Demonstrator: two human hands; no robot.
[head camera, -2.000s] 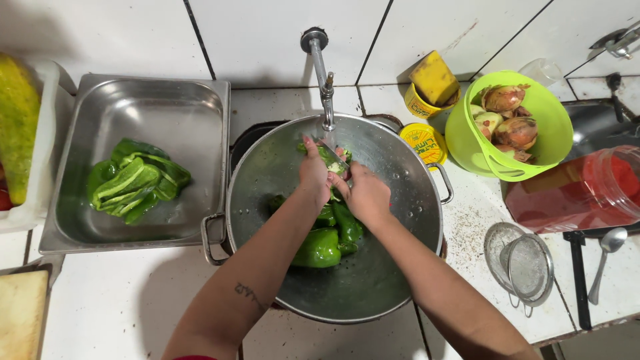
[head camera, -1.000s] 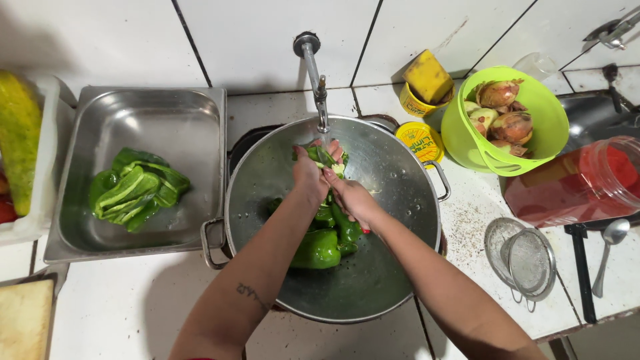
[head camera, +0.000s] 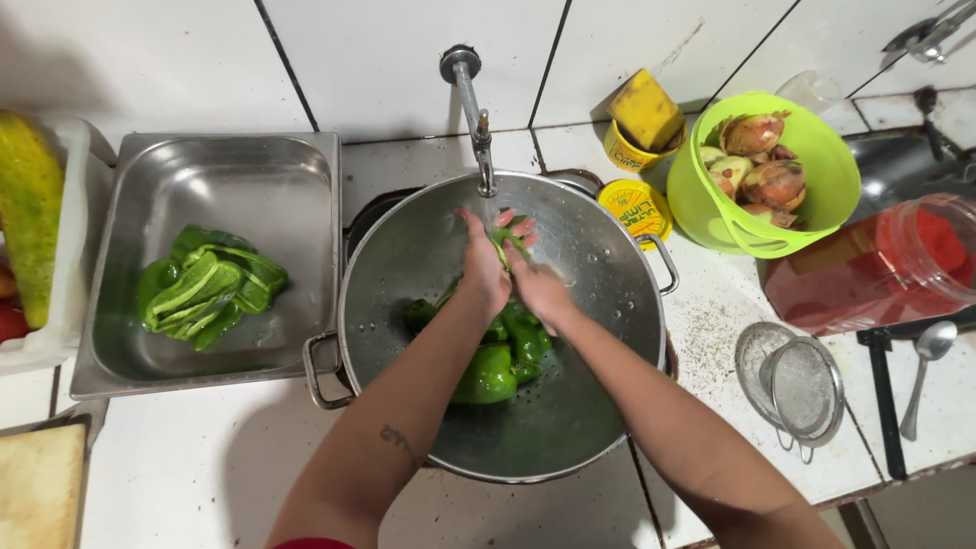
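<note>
Under the running metal faucet (head camera: 482, 137), my left hand (head camera: 485, 263) cups a piece of green bell pepper (head camera: 506, 240) from the left and below. My right hand (head camera: 538, 288) presses its fingers on the same piece from the right, slightly blurred. Both hands are over a large two-handled metal colander (head camera: 610, 412). More green bell peppers (head camera: 488, 374) lie in the colander, partly hidden by my left forearm. To the left, a rectangular steel pan (head camera: 305, 305) holds cut green pepper pieces (head camera: 200, 293).
Right of the colander stand a lime-green basket (head camera: 751, 221) of onions, a red-filled plastic jar (head camera: 831, 274), a yellow tub with a sponge (head camera: 646, 114) and a yellow lid (head camera: 634, 213). Nearer lie small strainers (head camera: 807, 389), a black handle (head camera: 884, 412) and a spoon (head camera: 921, 374). A cutting board (head camera: 38, 488) lies lower left.
Both hands stay beneath the faucet. The pepper piece in them sits differently, and my left hand's fingers now spread past it toward the right.
</note>
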